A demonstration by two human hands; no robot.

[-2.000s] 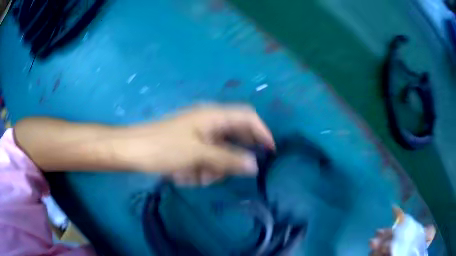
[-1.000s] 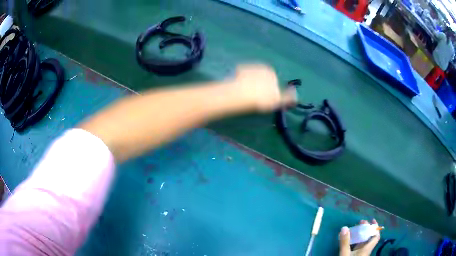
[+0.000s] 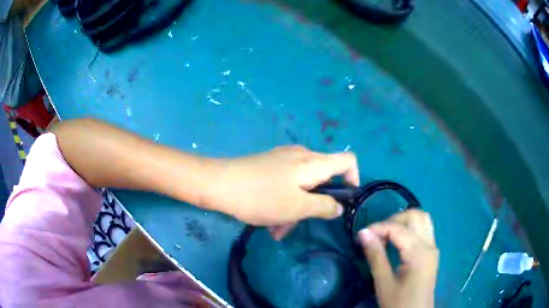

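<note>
A black headphone frame lies low in view, its large headband curve [image 3: 238,271] at the bottom and its smaller C-shaped yoke [image 3: 385,184] above right. My left hand [image 3: 283,186] pinches the black joint end of the frame between thumb and fingers. My right hand [image 3: 403,252] is at the yoke's lower right side, fingertips bent against it; what lies between those fingertips is hidden. A translucent white glue bottle [image 3: 515,263] with an orange tip lies on its side at the right, out of both hands.
A thin white stick [image 3: 490,234] lies left of the bottle. A black frame pile [image 3: 114,24] is at the upper left. Another frame [image 3: 379,11] is on the green belt [image 3: 445,90]. A cardboard box [image 3: 129,255] is below the bench edge. Dark pieces [image 3: 517,298] lie bottom right.
My left hand has come back from the belt and now holds a frame on the bench. My right hand has let go of the bottle and moved left to the yoke. The view has shifted.
</note>
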